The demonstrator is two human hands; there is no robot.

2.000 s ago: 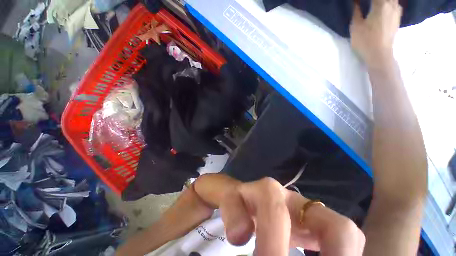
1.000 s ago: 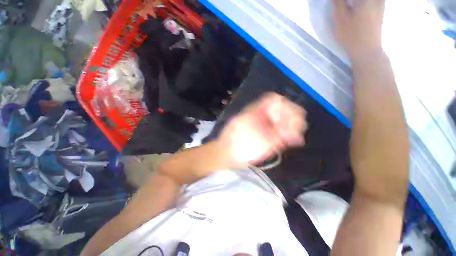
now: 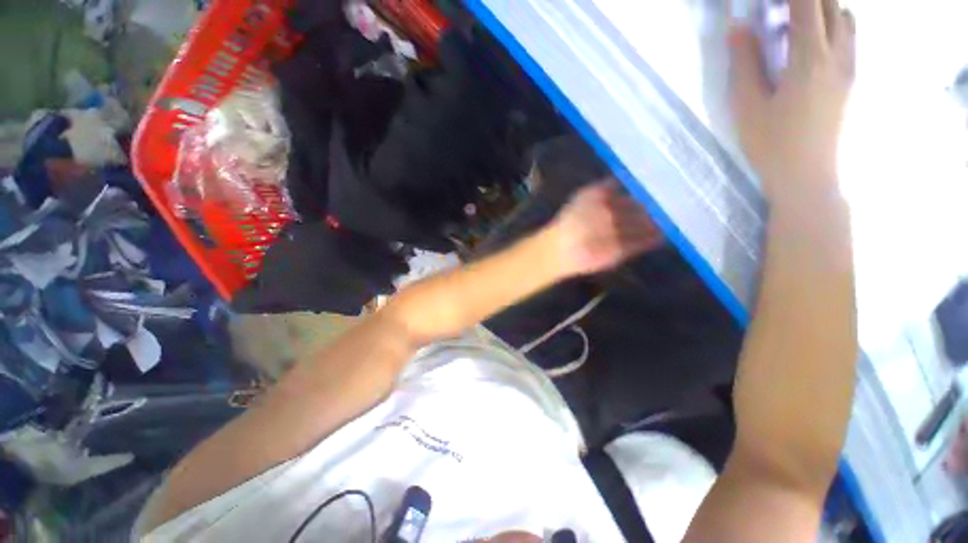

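My right hand (image 3: 796, 101) is at the top right over the white table (image 3: 690, 180). A small pale purple-white thing (image 3: 777, 37) shows between its thumb and fingers; blur and glare hide whether it is gripped. My left hand (image 3: 605, 228) is blurred over my lap, by the table's blue edge. Its fingertips are lost against dark cloth, so its grip is unclear. Black cloth (image 3: 658, 339) covers my lap. A white rounded piece, like a bra cup (image 3: 653, 477), lies at the lap's lower part.
A red plastic basket (image 3: 159, 149) at left holds black pieces (image 3: 414, 127) and a clear plastic bag (image 3: 239, 149). Fabric scraps (image 3: 74, 276) cover the floor at far left. A dark slab (image 3: 952, 323) and a dark slim tool (image 3: 938, 414) lie at the table's far right.
The black cloth under my right hand has left the view. My left hand has moved from close to the camera down and forward to the lap by the table edge.
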